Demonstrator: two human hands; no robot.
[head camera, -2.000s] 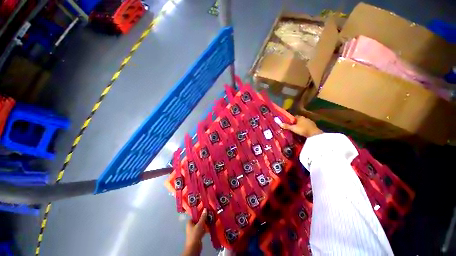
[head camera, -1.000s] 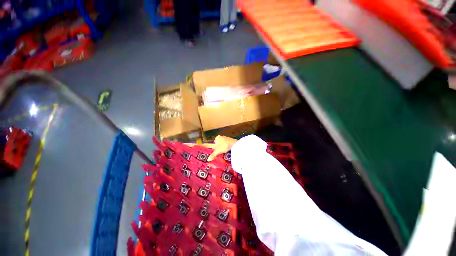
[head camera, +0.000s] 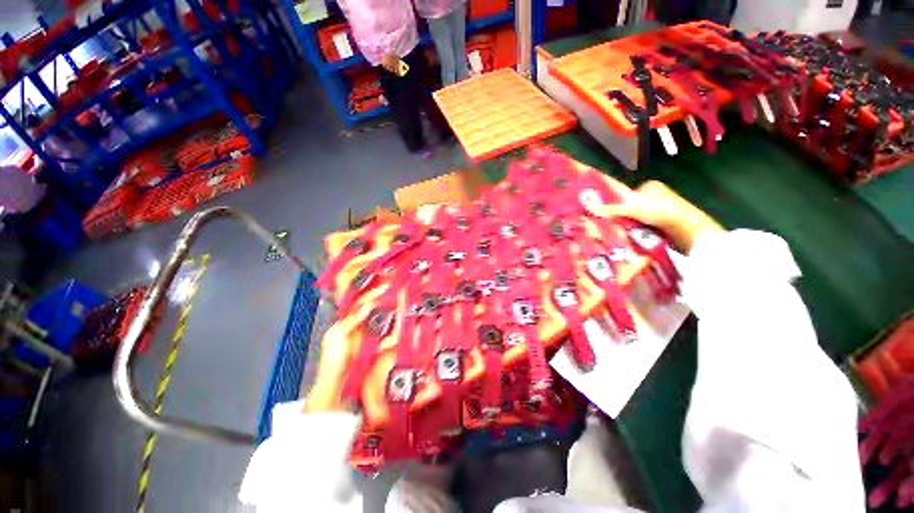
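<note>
An orange watch tray loaded with rows of red watches (head camera: 466, 291) is held up in front of me, tilted. Its crimson straps hang over the near edge. My left hand (head camera: 336, 366) grips the tray's left side. My right hand (head camera: 661, 212) grips its far right side, fingers on top near a watch. Both cuffs are white. More crimson straps and cases show just below the tray's near edge; how they are stacked is partly hidden. A white sheet (head camera: 626, 356) lies on the green bench, partly under the tray.
The green bench (head camera: 802, 240) runs along the right. An empty orange tray (head camera: 506, 112) and a tray with black and red watches (head camera: 611, 80) stand at the back. Two people stand behind. The trolley's metal handle (head camera: 125, 371) and blue panel (head camera: 289, 351) are at left.
The view has turned from the floor and cartons towards the bench. The loaded tray is now raised, partly over the bench edge and hiding most of the cartons. My left hand shows again.
</note>
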